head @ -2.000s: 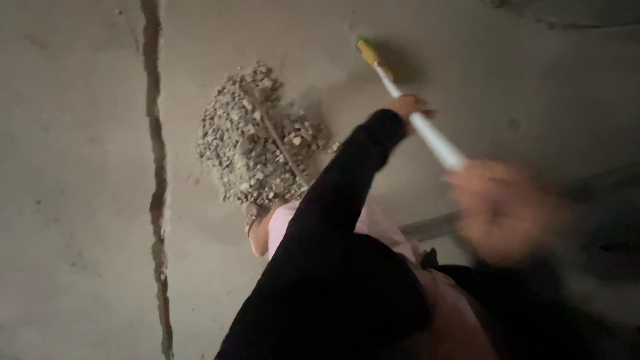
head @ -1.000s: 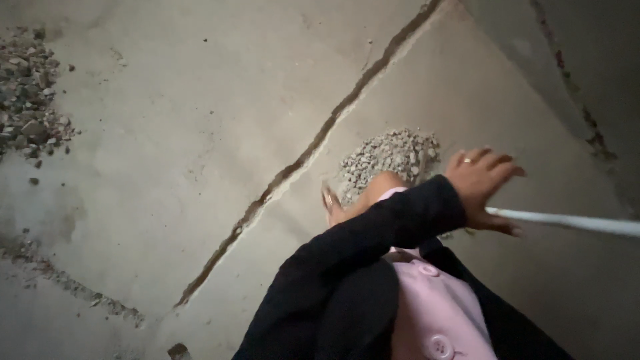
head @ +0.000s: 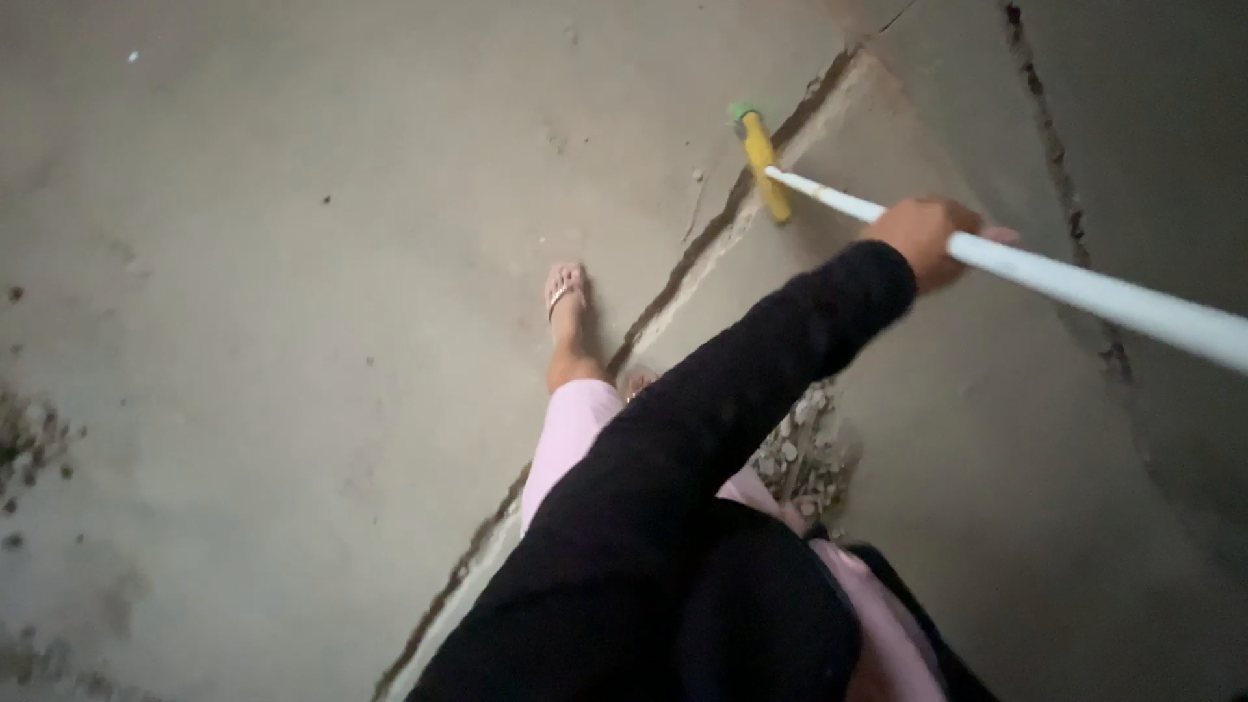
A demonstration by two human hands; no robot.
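My left hand [head: 921,242], in a black sleeve, is closed around the long white handle [head: 1092,288] of a floor tool. The tool's narrow yellow head [head: 765,166] has a green part at its far end; blur hides whether it has bristles. This head is over the edge of a long groove [head: 697,253] cut in the concrete floor, and I cannot tell if it touches the floor. Beyond the right edge runs the upper part of the handle. My right hand is out of view.
A heap of broken rubble [head: 804,453] lies beside my legs, partly behind my sleeve. My sandalled foot [head: 565,288] stands left of the groove. More rubble [head: 29,439] is at the left edge. A second, rough groove [head: 1058,166] crosses the floor at the right.
The fingers of my left hand, spread at the handle one second ago, are now closed around it. The yellow head is back in view. My right hand, seen two seconds ago, is out of view.
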